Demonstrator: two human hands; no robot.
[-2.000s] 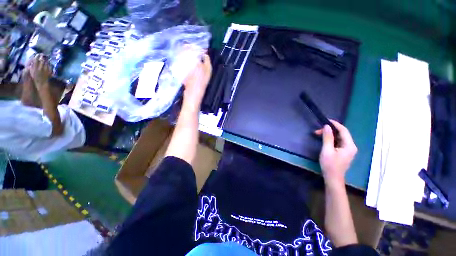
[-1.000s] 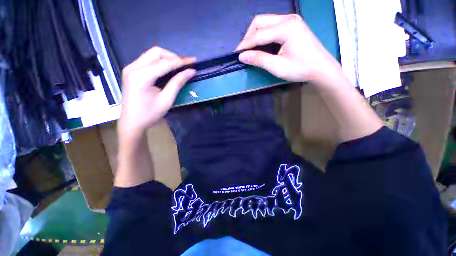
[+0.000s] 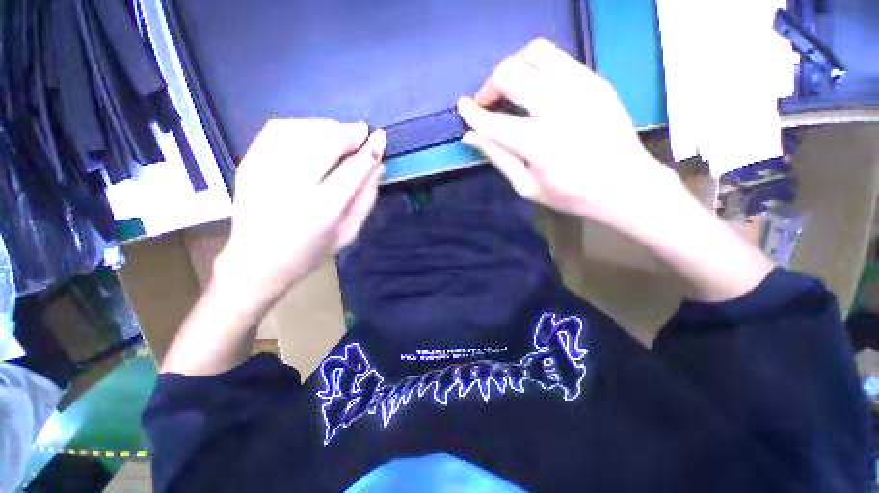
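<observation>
A short black strip [image 3: 421,134] is held level between my two hands at the near edge of the black work tray [image 3: 318,58]. My left hand [image 3: 306,183] pinches its left end between thumb and fingers. My right hand [image 3: 554,125] pinches its right end. The fingers cover both ends of the strip. Whether the strip touches the tray's rim, I cannot tell.
Long black strips [image 3: 82,87] lie heaped left of the tray over a white sheet [image 3: 169,207]. White sheets [image 3: 718,82] are stacked at the right. Beyond them a black part [image 3: 808,43] lies by a second dark tray [image 3: 858,58]. Open cartons [image 3: 178,289] stand below the bench edge.
Two seconds ago my left hand was at a plastic bag on the left and my right hand held the strip alone. Since one second ago, the strip's face has turned and shows flatter.
</observation>
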